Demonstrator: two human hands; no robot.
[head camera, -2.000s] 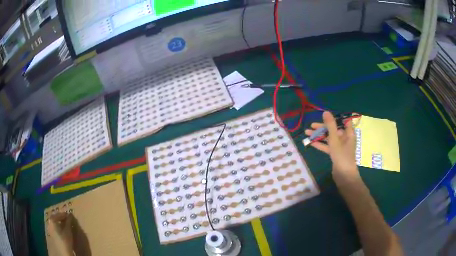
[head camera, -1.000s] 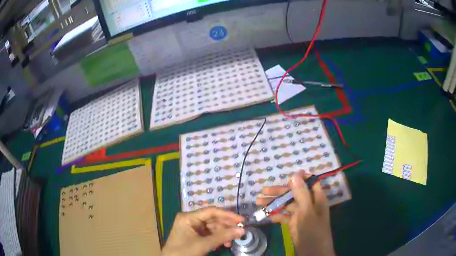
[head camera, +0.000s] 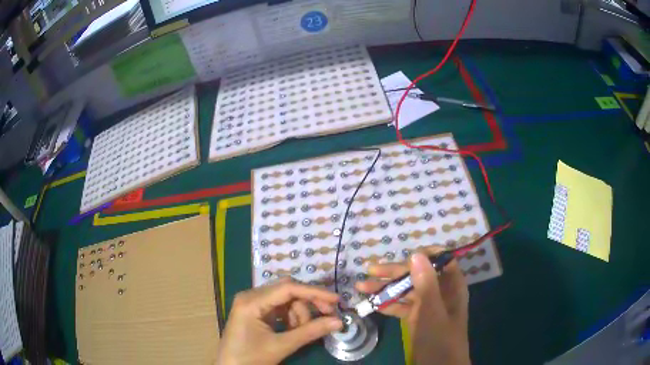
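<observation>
A silver stepped test base (head camera: 352, 342) stands at the bottom centre, just in front of the white working tray (head camera: 313, 207). My left hand (head camera: 281, 321) has its thumb and fingertips at the raised centre of the base, seemingly on a tiny component (head camera: 347, 320), mostly hidden by the fingers. My right hand (head camera: 431, 306) holds the test probe (head camera: 392, 291), its pale tip close above the base centre; contact cannot be told. The black test lead (head camera: 347, 207) crosses the tray to the base. The red test lead (head camera: 479, 167) hangs from above and reaches the probe's rear.
A brown cardboard sheet (head camera: 157, 299) with several small dots lies at left. Two dotted white trays (head camera: 146, 150) lie behind. White paper (head camera: 412, 107) with a thin grey tool (head camera: 460, 103) lies at the back. A yellow label sheet (head camera: 595, 214) lies at right.
My right hand came from beside the yellow sheet to the base with the probe. My left hand came from the cardboard to the base. Over the last second the probe tip moved slightly closer.
</observation>
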